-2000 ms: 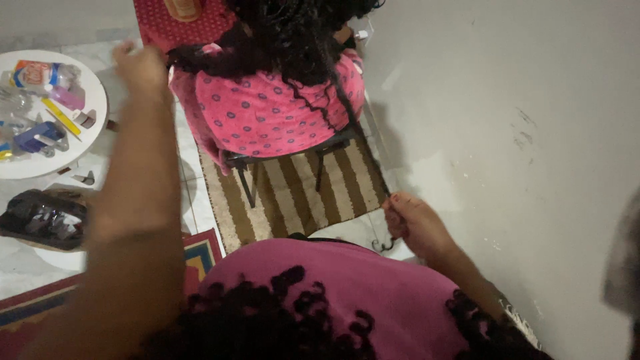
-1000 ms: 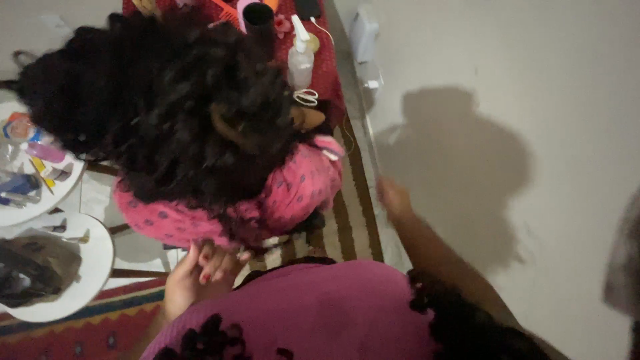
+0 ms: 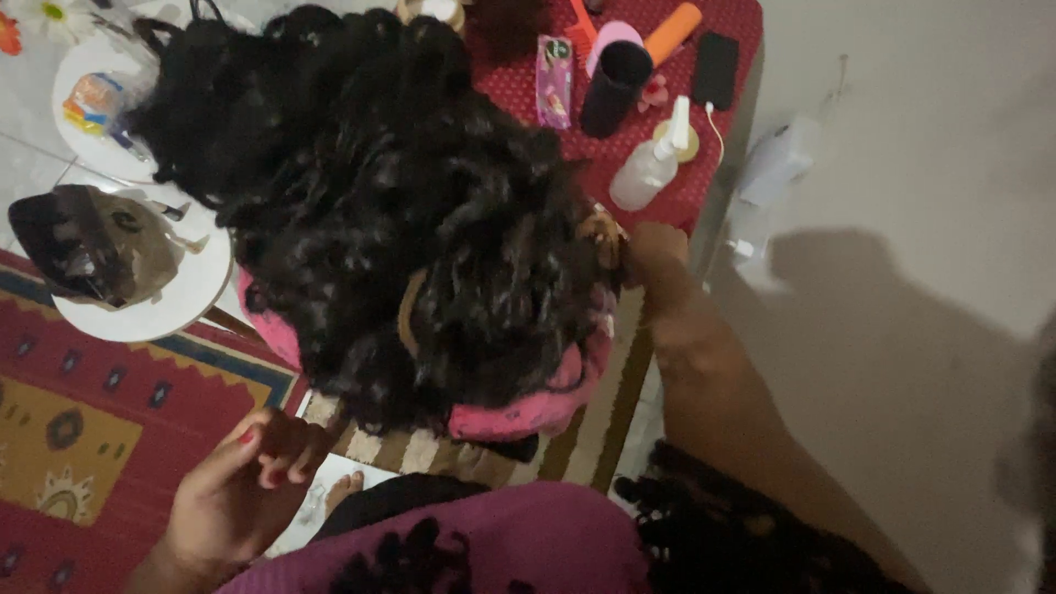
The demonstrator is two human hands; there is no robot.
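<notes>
Dark curly hair (image 3: 371, 190) of a seated person fills the middle of the head view, over a pink patterned garment (image 3: 520, 412). A tan band-like piece (image 3: 408, 313) shows among the curls. At the lower left, my left hand (image 3: 256, 470) has curled fingers near the lower ends of the hair; whether it holds a strand cannot be told. My right hand (image 3: 657, 256) is at the right side of the hair, beside a brown clip-like thing (image 3: 602, 235); its fingers are mostly hidden, and what they hold cannot be seen.
A red cloth-covered table (image 3: 726, 177) bears a clear spray bottle (image 3: 648, 173), a dark cylinder (image 3: 615, 87), an orange comb (image 3: 582, 33), a pink packet (image 3: 554, 82) and a charging phone (image 3: 715, 70). Left, a white stool (image 3: 206, 285) holds a dark plastic bag (image 3: 99, 243). A wall (image 3: 932, 148) stands right.
My right hand has moved from beside the wall to the side of the hair. My left hand, raised at the upper left two seconds ago, is low beside the hair. The view has shifted.
</notes>
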